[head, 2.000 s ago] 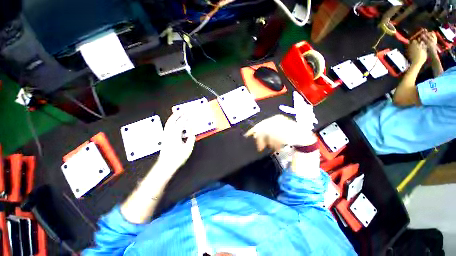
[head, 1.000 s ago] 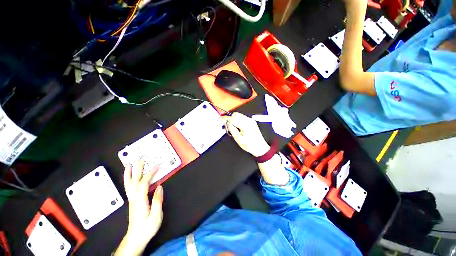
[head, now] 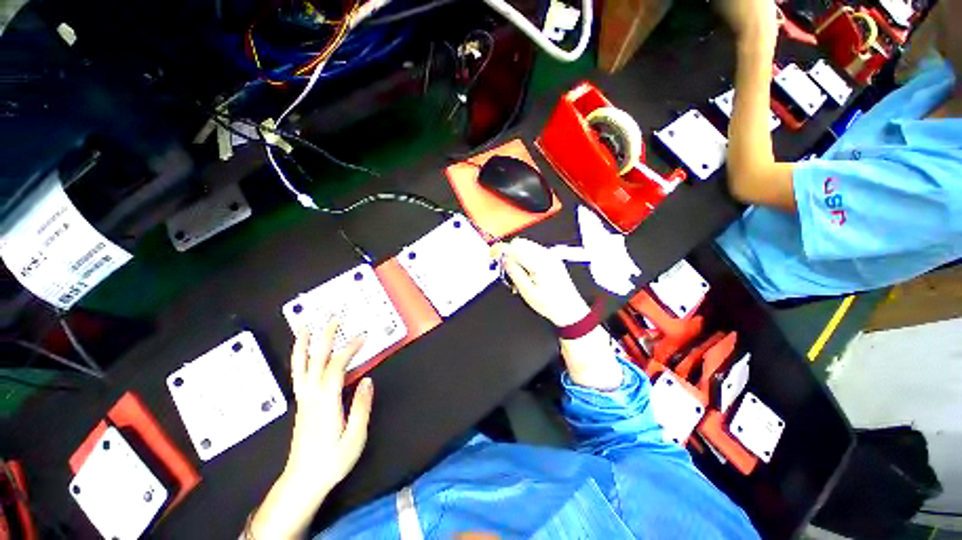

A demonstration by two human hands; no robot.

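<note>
A white square device [head: 451, 266] lies on an orange-red foam pad [head: 406, 299]. My right hand [head: 538, 283] is at its right edge, fingertips pinched where the thin cable [head: 364, 200] ends; the plug end is hidden by the fingers. A second white device [head: 348, 316] lies to the left on the same pad. My left hand [head: 327, 417] rests on its lower part with fingers spread. A third white device [head: 227, 394] lies further left on the black bench. A fourth device [head: 118, 483] lies on a foam pad at the lower left.
A black mouse [head: 516, 184] sits on an orange pad. A red tape dispenser [head: 601, 158] and a white glove or cloth [head: 608, 251] are to its right. A black bin [head: 812, 443] holds foam and devices. A neighbour's arm [head: 755, 127] reaches over the bench. A printed paper [head: 63, 245] hangs at left.
The view has shifted, so the bench things appear a little to the right. Both hands keep nearly the same places on the devices as one second ago; earlier, the right hand was away from them.
</note>
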